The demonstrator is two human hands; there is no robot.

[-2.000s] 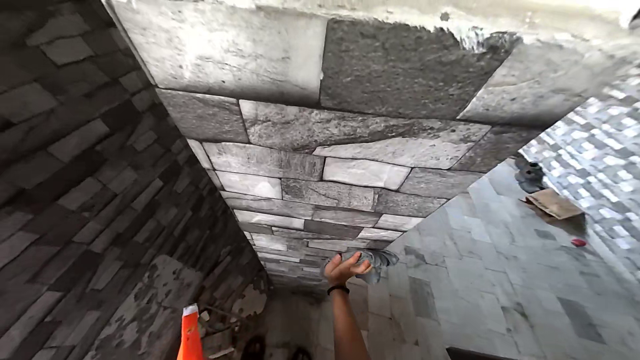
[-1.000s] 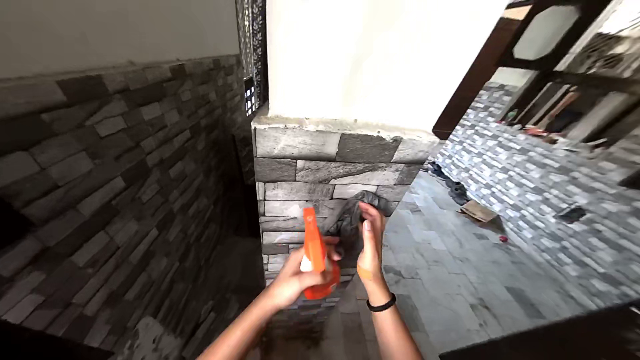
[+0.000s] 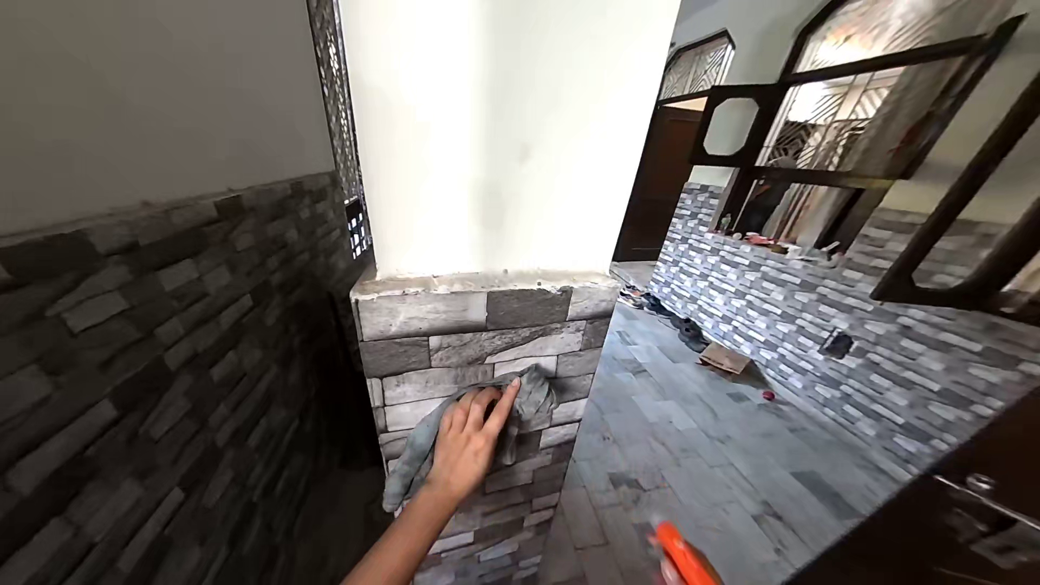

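Observation:
My left hand [image 3: 467,447] presses a grey cloth [image 3: 534,396] against the stone-patterned tiles [image 3: 422,313] on the lower part of a pillar. The cloth bunches at the fingertips and trails down to the left of the hand. At the bottom edge, right of the pillar, my right hand [image 3: 705,569] is partly in view, closed around an orange bottle [image 3: 682,552], which looks like a spray bottle. The bottle is blurred and its lower part is cut off by the frame.
A dark tiled wall [image 3: 146,325] stands at the left. Shoes [image 3: 691,333], a piece of cardboard [image 3: 725,358] and a small red object [image 3: 768,396] lie on the tiled floor [image 3: 650,439]. Small items sit on the window sill [image 3: 780,248]. A dark panel with a metal latch [image 3: 980,483] fills the lower right.
The cloth has passed from my right hand to my left, and the orange bottle from my left to my right. Both hands were together before the pillar one second ago. The view has tilted up.

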